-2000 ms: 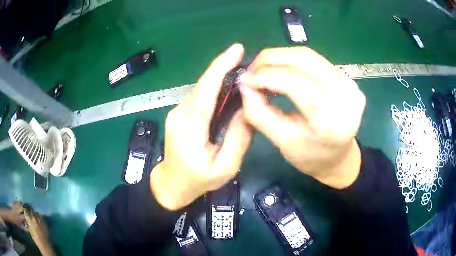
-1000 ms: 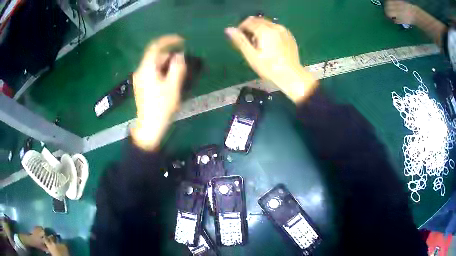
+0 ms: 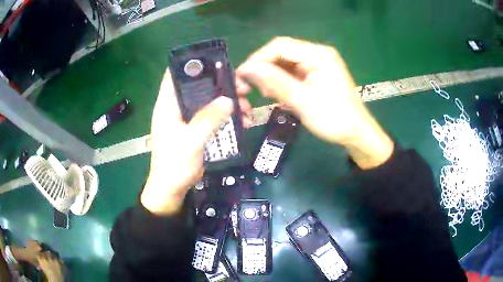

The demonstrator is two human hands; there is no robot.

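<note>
My left hand [image 3: 179,143] holds a black phone housing [image 3: 201,91] upright, thumb on its front. The housing shows a round silver disc [image 3: 193,68] near its top and a white keypad board in its lower half, partly behind the thumb. My right hand [image 3: 309,82] is just right of the housing, fingers bent and blurred, with fingertips near its right edge. I cannot tell whether they hold anything small. Another housing [image 3: 274,141] lies beside the pale strip. Several more, such as one housing [image 3: 255,237], lie in a loose, partly overlapping cluster below.
A pale strip [image 3: 408,85] divides the green belt from the bench. A housing [image 3: 110,117] lies on the belt at left. A cream fan [image 3: 52,179] and grey post [image 3: 47,115] stand at left. White loops [image 3: 466,165] lie at right. Another person's hands [image 3: 41,261] show lower left.
My left hand has brought a housing closer to the camera, where its front shows clearly. My right hand has moved from above the belt to beside it. The other person's arm at upper right is gone.
</note>
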